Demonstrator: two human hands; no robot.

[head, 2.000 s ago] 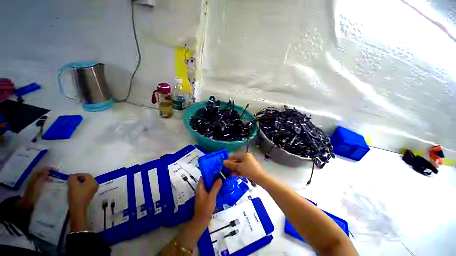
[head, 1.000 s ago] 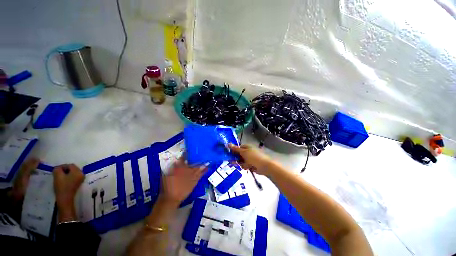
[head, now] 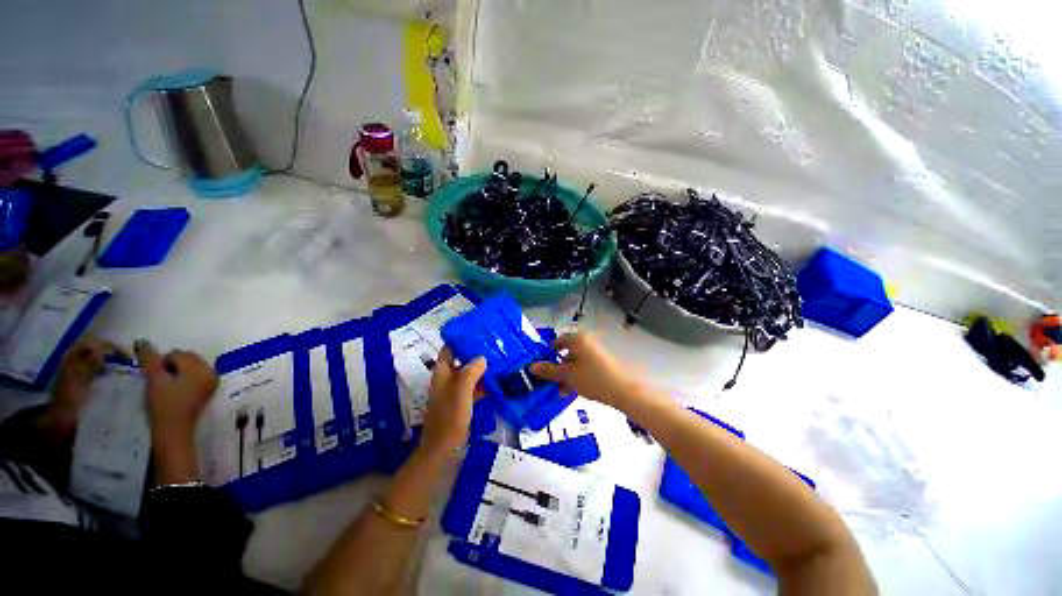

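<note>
A bright-blue blister tray (head: 495,338) is held up and tilted above the table, in front of the basins. My left hand (head: 448,402) grips its left edge. My right hand (head: 582,370) is at its right side, fingers on a dark cable part (head: 521,381) at the tray. The cable's exact seating is hidden by the fingers. Printed retail boxes lie below, one nearest me (head: 542,512) and a fanned row (head: 266,408) to the left.
A teal basin (head: 524,285) and a grey basin (head: 675,305) heaped with cables stand at the wall. A blue tray stack (head: 844,291) is right of them. Flat blue trays (head: 699,489) lie beneath my right forearm. Another person's hands (head: 177,396) hold a box at left.
The blue tray has turned from lying flat to a tilted pose. My left hand has closed from spread fingers onto its edge. My right hand stays at its right side.
</note>
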